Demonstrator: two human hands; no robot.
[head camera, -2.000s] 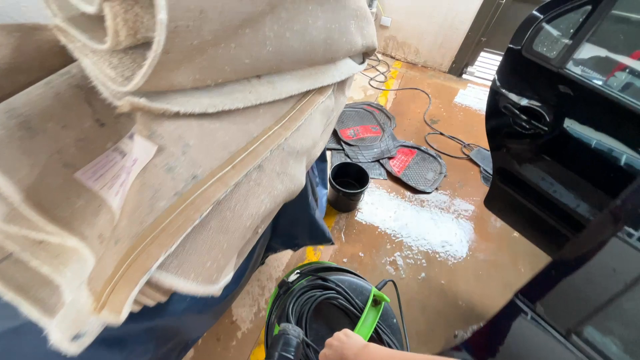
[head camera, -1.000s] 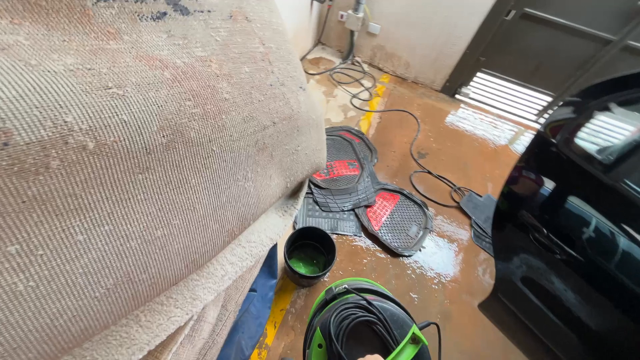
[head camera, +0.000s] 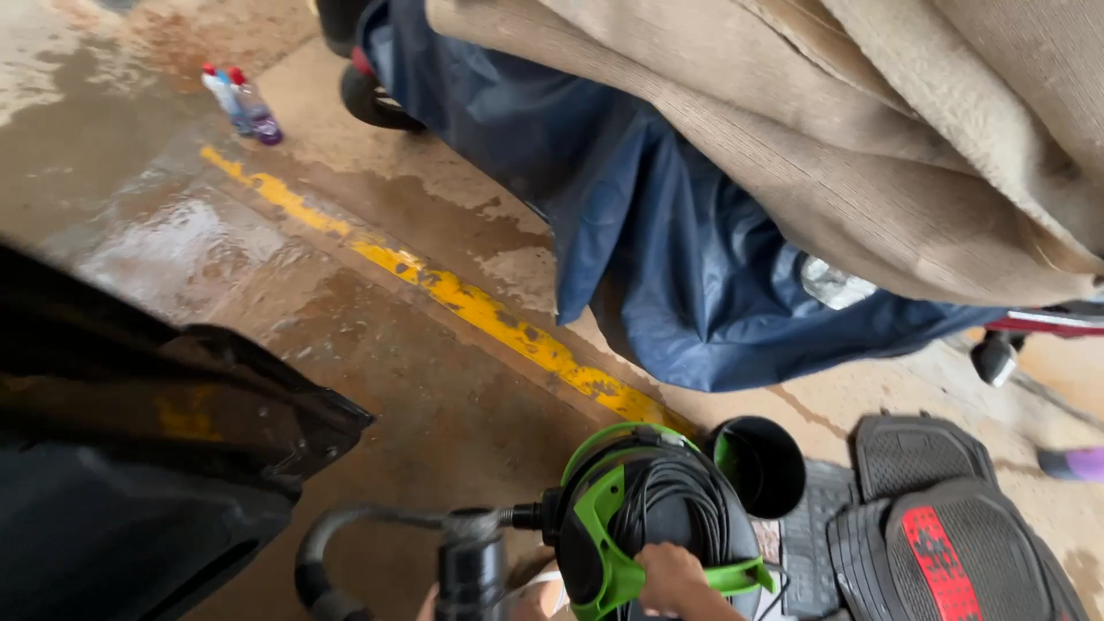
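Observation:
My right hand (head camera: 673, 580) grips the green carry handle (head camera: 733, 576) of a black and green canister vacuum cleaner (head camera: 595, 526), with a coiled black cord (head camera: 677, 496) on its top. At the bottom edge, a sliver of my left hand (head camera: 427, 606) shows against an upright black vacuum hose end (head camera: 471, 565); most of this hand is hidden or out of view. A ribbed grey hose (head camera: 388, 515) curves left from the vacuum's inlet. Right beside the vacuum stands a black bucket (head camera: 780, 470).
Black rubber car mats (head camera: 966, 552) lie at right. A blue cover (head camera: 690, 259) and beige carpet (head camera: 776, 155) drape over a vehicle. Black car bodywork (head camera: 129, 517) fills the lower left. Bottles (head camera: 254, 112) stand beyond a yellow floor line (head camera: 483, 319) on wet floor.
The view has swung strongly, bringing the bottles and grey hose into sight. My right hand was at the vacuum's green handle two seconds ago and is on it now.

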